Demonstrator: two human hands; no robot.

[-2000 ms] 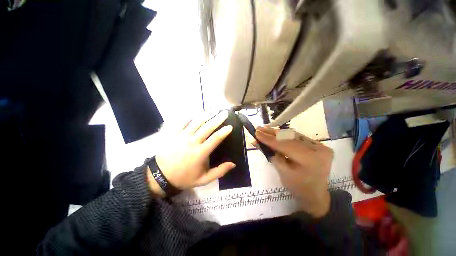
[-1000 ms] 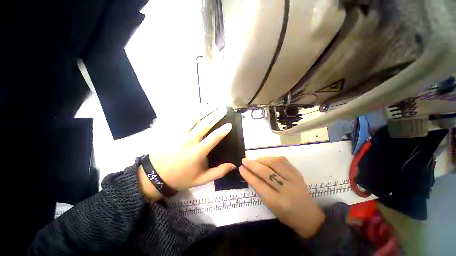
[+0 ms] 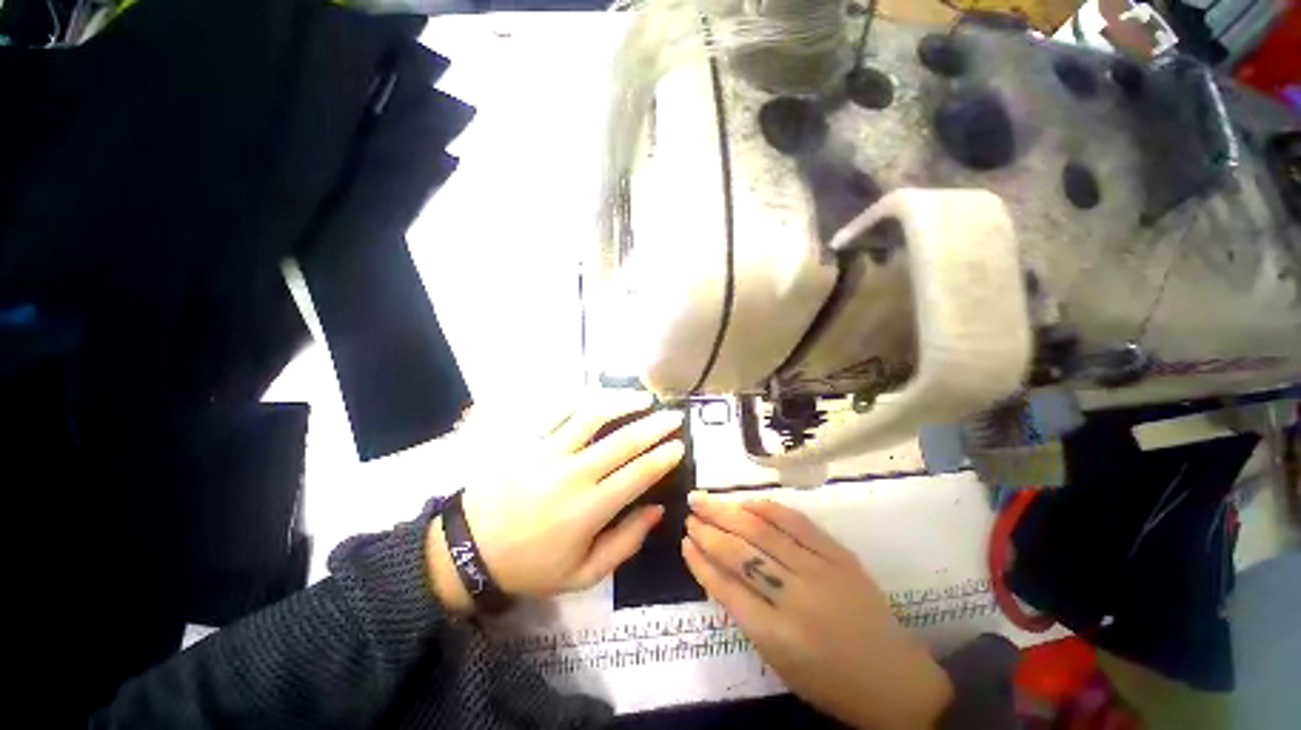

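Observation:
A narrow black fabric piece (image 3: 654,563) lies flat on the white table, its far end at the left end of the sewing machine head (image 3: 856,186). My left hand (image 3: 571,499), with a black wristband, lies on the fabric, fingers pointing to the machine and thumb on the piece. My right hand (image 3: 785,585) lies flat on the table, its fingertips at the fabric's right edge. Small metal parts (image 3: 792,421) show under the head. The needle itself cannot be made out.
A big heap of black pieces (image 3: 171,214) is at left, with one strip (image 3: 385,357) hanging off. A ruler scale (image 3: 571,649) runs along the front edge. Red scissor handles (image 3: 1007,556) lie beside a black pile (image 3: 1141,556) at right, with red cloth (image 3: 1063,670) below.
My right hand has unfolded from the narrow dark edge and now rests flat beside the piece. My left hand stays on the fabric. The camera view has shifted, showing more of the machine's top.

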